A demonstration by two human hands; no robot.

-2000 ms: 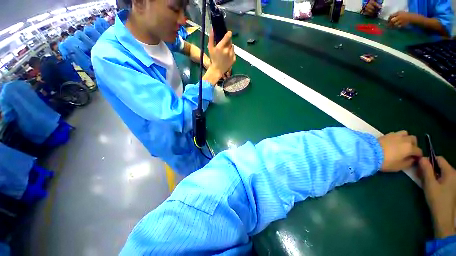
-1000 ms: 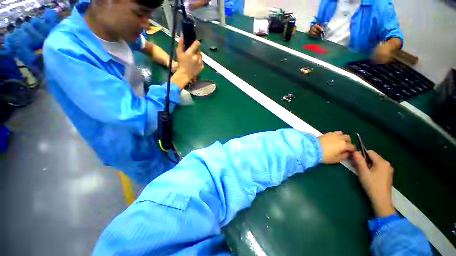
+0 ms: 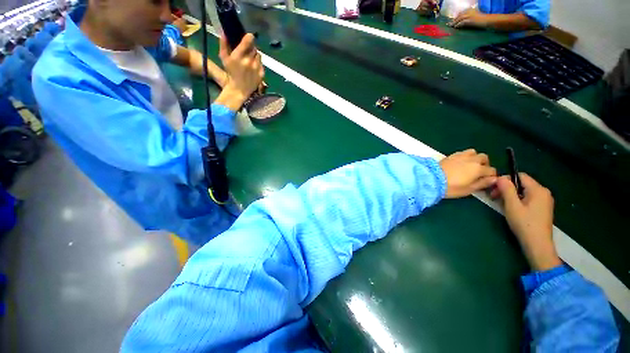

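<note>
My left hand (image 3: 468, 174) reaches over the white strip (image 3: 338, 107), its fingertips pinched together and touching or nearly touching my right fingertips. Whatever sits between the fingertips is too small or hidden to make out. My right hand (image 3: 530, 215) holds a thin dark pen-like tool (image 3: 513, 172) between thumb and fingers, its long end pointing up and away from me. Both hands are just above the strip that edges the green belt.
Small modules (image 3: 384, 103) lie spaced along the dark green belt (image 3: 476, 127). At left, a neighbour in a blue smock (image 3: 148, 138) holds a black electric screwdriver (image 3: 230, 24) by a round screw dish (image 3: 265, 107). A black pocketed tray (image 3: 539, 63) and red patch (image 3: 432, 31) lie across the belt.
The view has turned right, so the neighbour and belt modules sit further left. My hands stay close together, and the dark tool stands more upright. The person opposite has a hand lower, by the bench.
</note>
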